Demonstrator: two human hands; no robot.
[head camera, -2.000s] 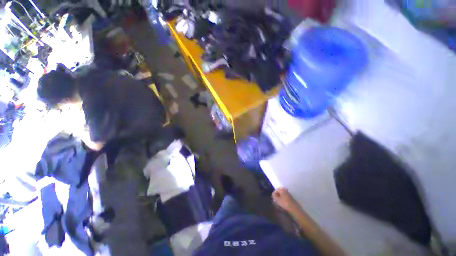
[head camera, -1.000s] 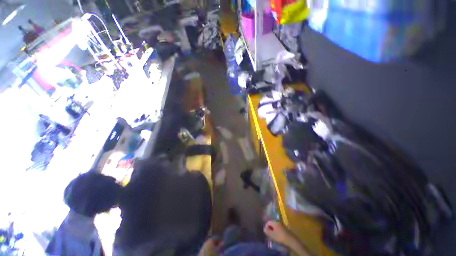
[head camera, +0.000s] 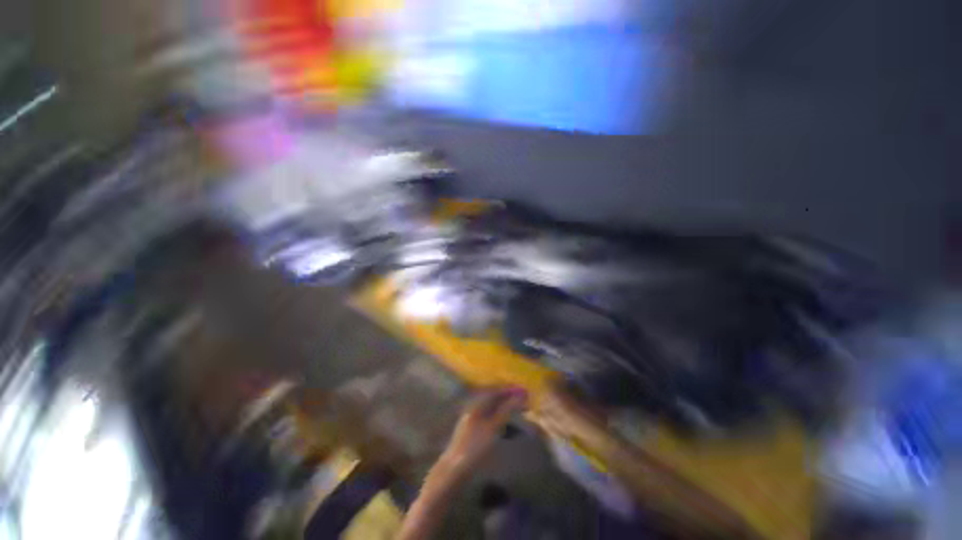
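Observation:
The view is strongly blurred. My left hand and my right hand are close together at the lower middle, beside the edge of a yellow-orange table. A small reddish spot shows at the fingertips of my left hand; I cannot tell what it is. Whether either hand holds something is not clear. Dark garments lie heaped on the table beyond my right hand, with grey and white pieces to their left.
The floor of the aisle runs left of the table. A bright area is at the lower left. A blue blurred object is at the right edge. Light blue material and red and yellow items are at the top.
The view has swung right towards the yellow-orange table. My hands have come up and closer together. The person at the left is no longer discernible.

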